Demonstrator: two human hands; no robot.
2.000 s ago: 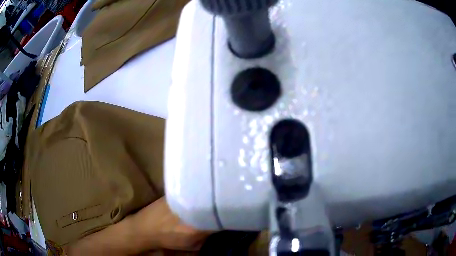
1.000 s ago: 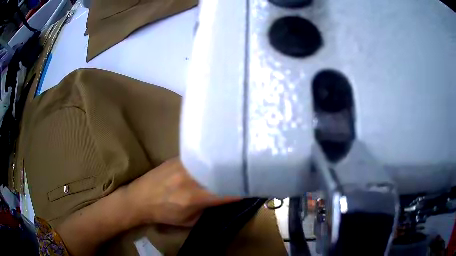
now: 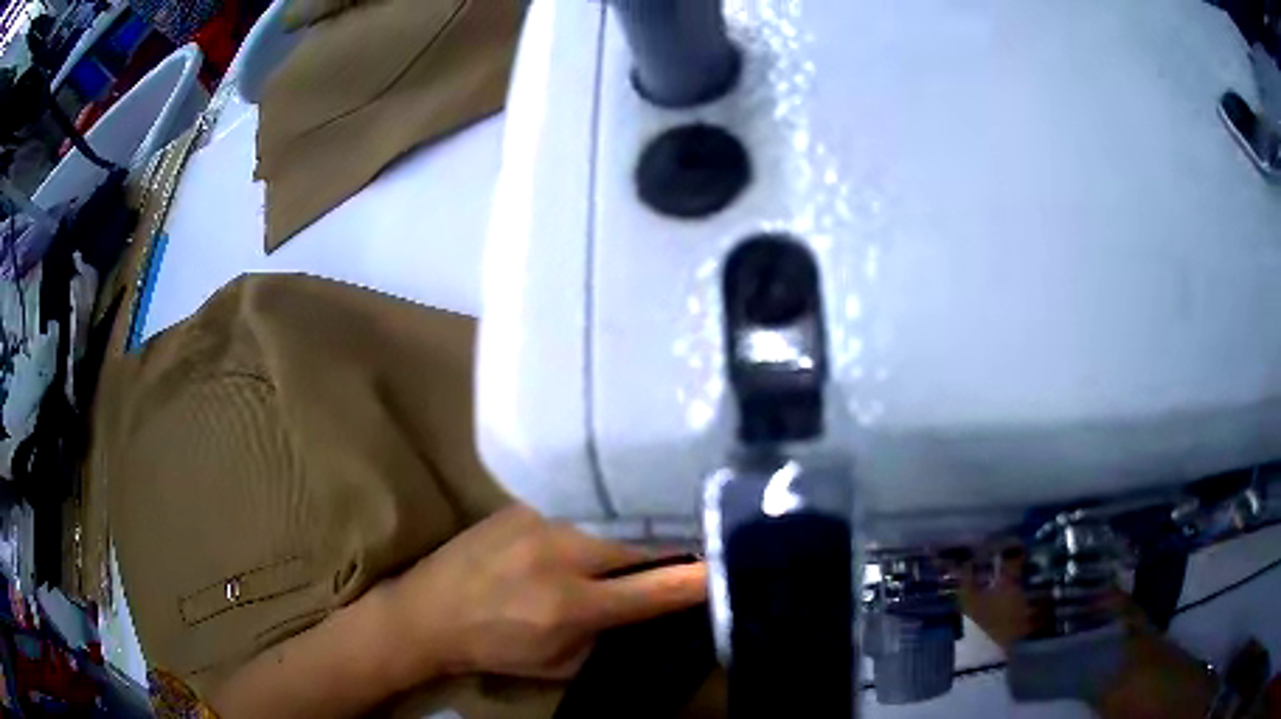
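Observation:
The white sewing machine head (image 3: 983,239) fills the upper right, with a chrome take-up lever guard (image 3: 787,590) at its end. A brown garment panel (image 3: 211,478) with a narrow welt outline lies at left. My left hand (image 3: 520,597) rests on it, one finger stretched over a black strip (image 3: 632,660); its tip meets the guard's edge in view, and its grip is unclear. My right hand (image 3: 1124,653) is blurred at bottom right, partly hidden behind the metal parts and grey tension knobs (image 3: 910,653). The needle and presser foot are hidden.
Another brown piece (image 3: 372,106) lies on the white table (image 3: 379,225) beyond the panel. A blue strip (image 3: 146,292) marks the table's left side. A white bin (image 3: 134,127) stands at upper left, with scrap cloth (image 3: 42,337) along the left edge.
The camera view has shifted, so the machine head sits differently in the picture. My right hand shows at bottom right, unlike one second ago. My left hand's finger reaches out straighter beside the guard.

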